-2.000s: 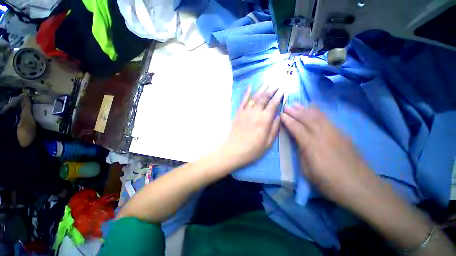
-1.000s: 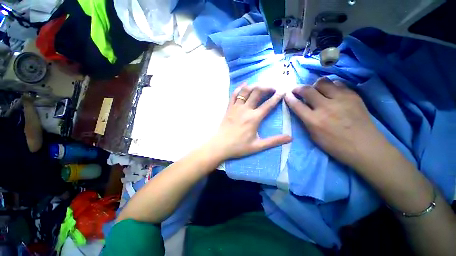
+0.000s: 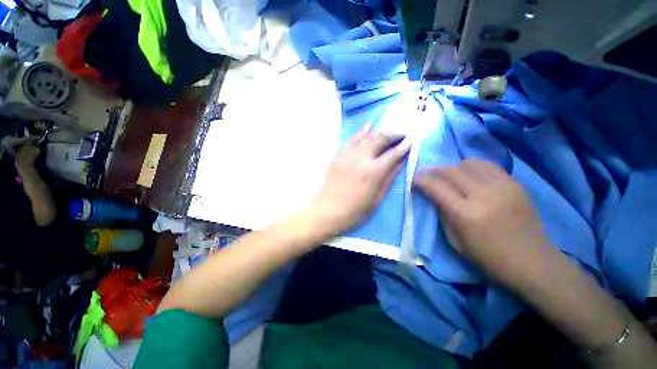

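Observation:
Light blue fabric [image 3: 382,216] lies under the bright presser foot [image 3: 423,95] of the sewing machine [image 3: 555,36]. A narrow pale strip [image 3: 410,209] runs down the fabric from the needle area to the table edge. My left hand [image 3: 364,176] lies on the fabric left of the strip, palm down, fingers towards the foot. My right hand [image 3: 486,205] is on the right of the strip, its thumb and fingertips together at the strip's edge. It is slightly blurred.
A cream knob [image 3: 492,88] sits right of the needle. Blue folds [image 3: 576,180] fill the right side. The white table [image 3: 266,151] is left of the fabric. Farther left are a brown tabletop [image 3: 137,162], a handwheel [image 3: 47,84], bottles [image 3: 115,241] and another person's arm [image 3: 36,187].
My right hand has moved down and back from the needle, and its fingers have drawn in at the strip. My left thumb no longer sticks out across the strip. The view has shifted slightly.

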